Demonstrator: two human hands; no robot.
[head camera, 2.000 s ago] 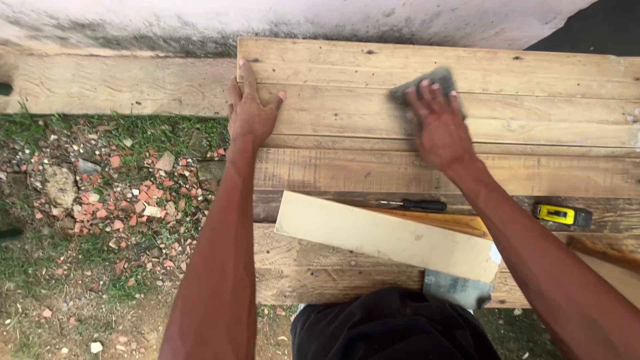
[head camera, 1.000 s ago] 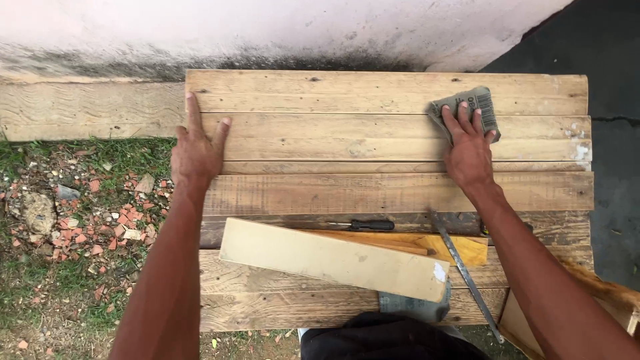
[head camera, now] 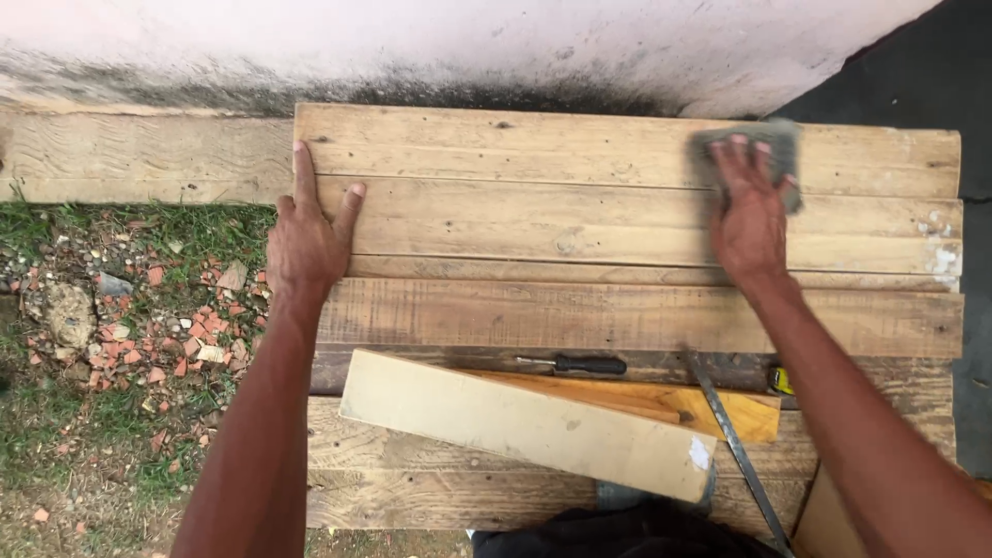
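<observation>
Under the spread fingers of my right hand [head camera: 750,213] lies a grey sheet of sandpaper [head camera: 787,167], blurred, pressed flat on the upper wooden boards [head camera: 504,151] toward their right side. My left hand [head camera: 308,232] rests on the left end of these boards, its index finger along the end edge and its thumb apart; it grasps nothing. Below the pale boards runs a browner plank [head camera: 542,314]. Nearer my body are a black-handled screwdriver [head camera: 589,364], a cream-painted board [head camera: 527,426] lying slantwise over an orange-toned wood piece [head camera: 736,411], and a thin metal strip [head camera: 736,446].
A yellow tape measure [head camera: 781,380] is partly hidden by my right forearm. Beyond the boards stands a pink wall [head camera: 465,54] with dark stains. At left, grass and broken brick pieces [head camera: 205,325] cover the ground. A wooden box-like piece [head camera: 833,519] sits at the lower right.
From two seconds ago, my right hand has moved right along the boards with the sandpaper, and since one second ago it has gone toward the wall. My left hand stays at the boards' left end.
</observation>
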